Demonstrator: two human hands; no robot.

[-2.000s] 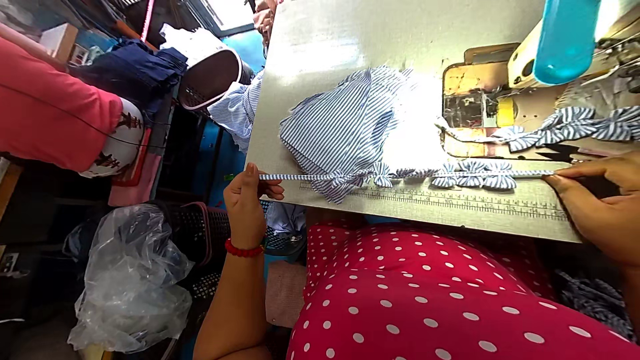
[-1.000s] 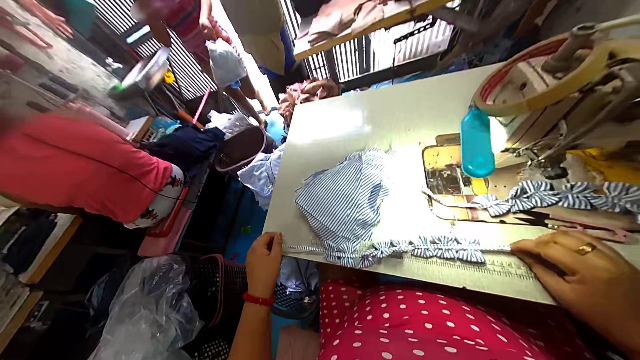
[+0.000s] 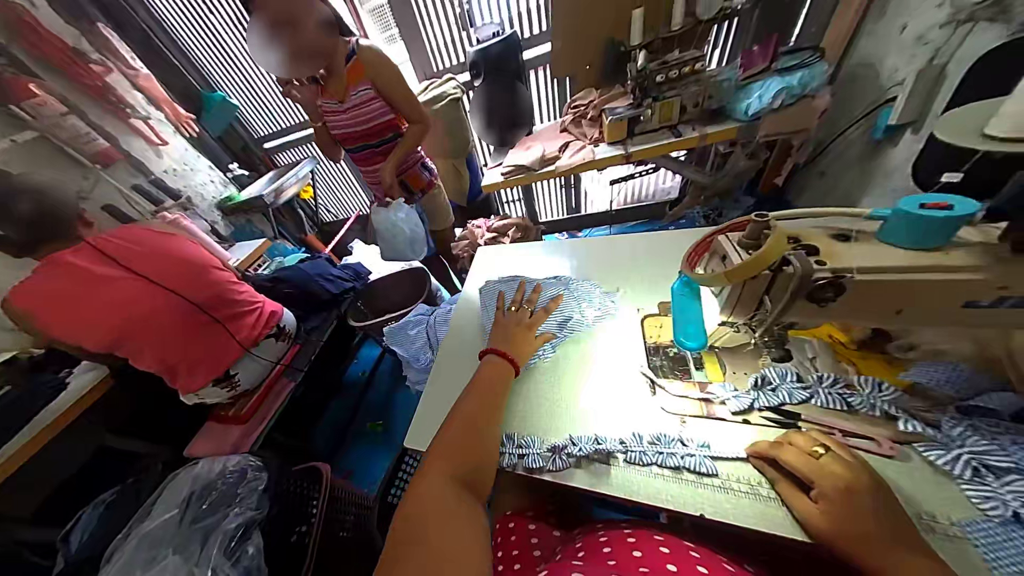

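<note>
My left hand (image 3: 522, 324) lies flat with spread fingers on a piece of blue-and-white striped fabric (image 3: 580, 302) on the sewing table (image 3: 448, 400). Near the front edge, my right hand (image 3: 808, 472) pinches the right end of a gathered striped ruffle strip (image 3: 608, 450) between thumb and fingers. The strip runs leftward beside a measuring scale (image 3: 720, 480) along the edge; my left forearm hides its far end. A second ruffled strip (image 3: 824, 390) lies by the needle area of the sewing machine (image 3: 848, 272), with pink-handled scissors (image 3: 868, 438) next to it.
A person in a pink shirt (image 3: 152, 304) sits at the left; another in a striped top (image 3: 376, 120) stands beyond the table, holding a plastic bag (image 3: 398, 230). A dark basket (image 3: 390, 296) and striped cloth (image 3: 424, 332) adjoin the table's left edge. Another sewing machine (image 3: 660, 108) stands behind.
My left hand has let go of the strip's left end and moved forward onto the striped fabric. My right hand remains at the strip's right end. The view has tilted up.
</note>
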